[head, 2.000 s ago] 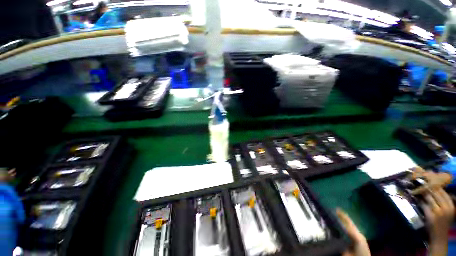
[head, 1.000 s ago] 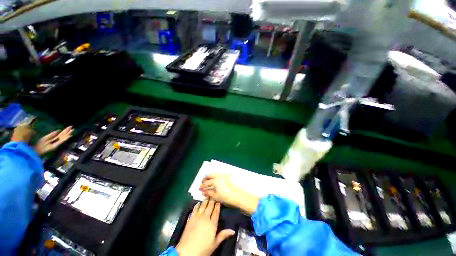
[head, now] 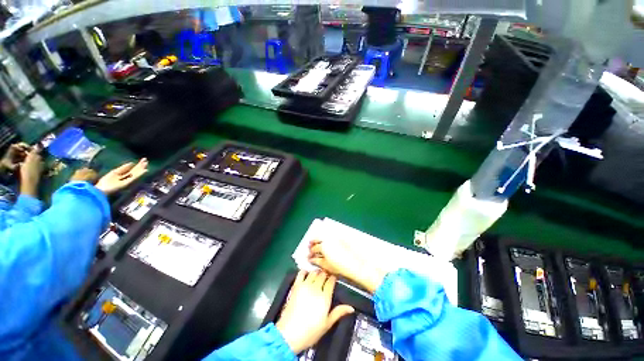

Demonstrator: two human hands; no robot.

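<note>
White adhesive sheets (head: 427, 268) lie just beyond the near black foam tray (head: 282, 292). My left hand (head: 311, 310) rests palm down over the tray's left end, fingers together and thumb spread; it hides much of the pocket below. My right hand (head: 335, 259) is on the left part of the sheets, fingers bent, its fingertips just beyond my left fingertips. Whether it pinches a small piece cannot be made out. A phone display assembly (head: 371, 342) shows in the tray below my right sleeve.
A stacked foam tray with assemblies (head: 243, 243) stands left. Another tray (head: 503, 282) lies right. A wrapped post (head: 462, 218) rises beyond the sheets. Co-workers' hands (head: 121, 176) and blue sleeves (head: 53, 225) are at left. More trays (head: 325, 88) lie at the back.
The view has swung left since the oldest frame. Both my hands have come to the sheets and the near tray's left end. In the last second they have hardly moved relative to the sheets.
</note>
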